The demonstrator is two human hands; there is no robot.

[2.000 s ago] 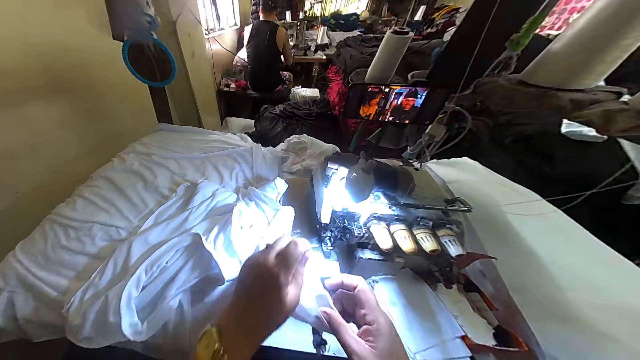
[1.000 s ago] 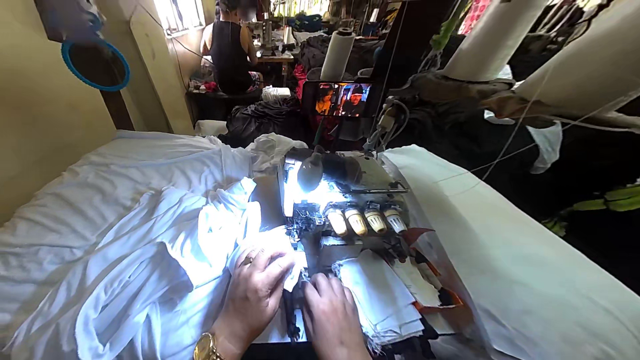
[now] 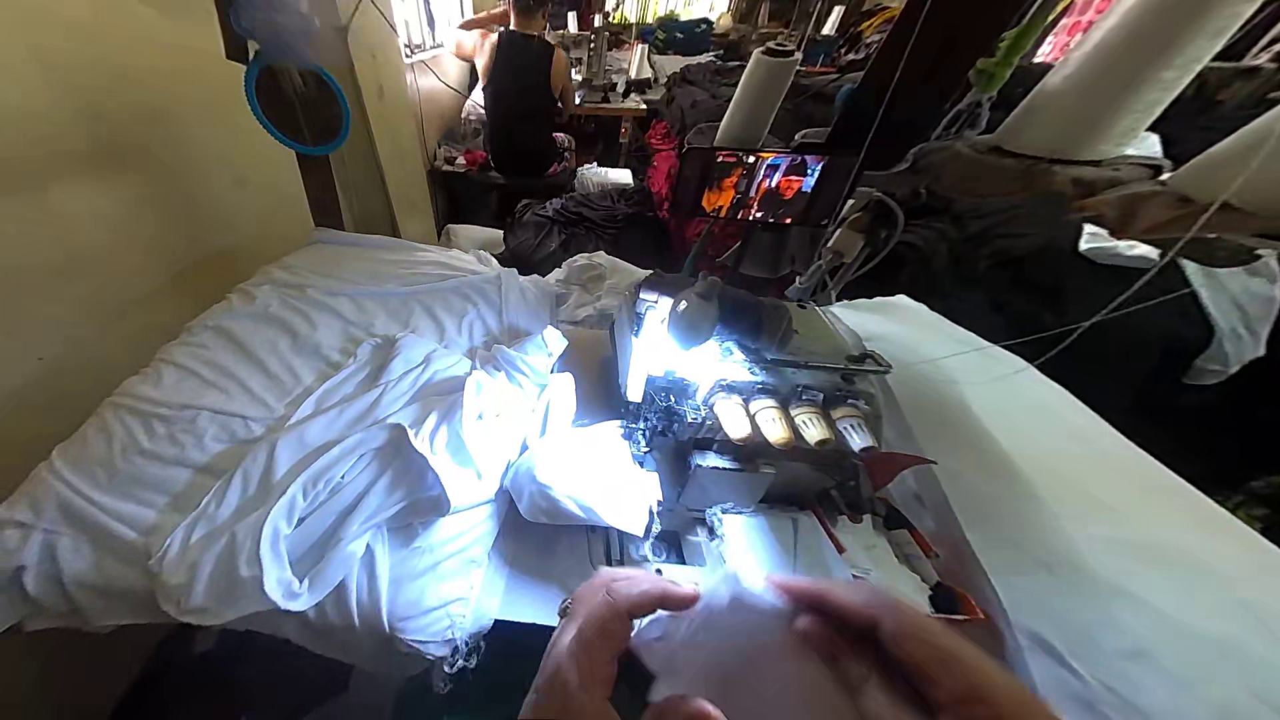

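Note:
My left hand (image 3: 600,640) and my right hand (image 3: 900,650) hold a piece of white cloth (image 3: 740,640) between them, low in front of the machine; it is partly blurred. Beyond them stands an overlock sewing machine (image 3: 800,335) with a bright lamp and several tension dials (image 3: 772,420) in a row. Another white cloth piece (image 3: 590,480) lies at the machine's needle area, with loose threads at its edge. To its left is a large heap of white fabric (image 3: 350,480). White cloth pieces (image 3: 770,545) lie just beyond my hands, by the machine's front.
A white table surface (image 3: 1100,520) extends on the right. Behind the machine are a phone (image 3: 765,187) showing a video and a thread cone (image 3: 760,95). Large thread cones (image 3: 1120,75) and dark fabric stand at the right back. A person (image 3: 525,90) sits with their back turned, farther off.
Both hands have moved from beside the machine's cloth area down and nearer to me, and now hold a separate white piece. The piece at the needle area is no longer touched.

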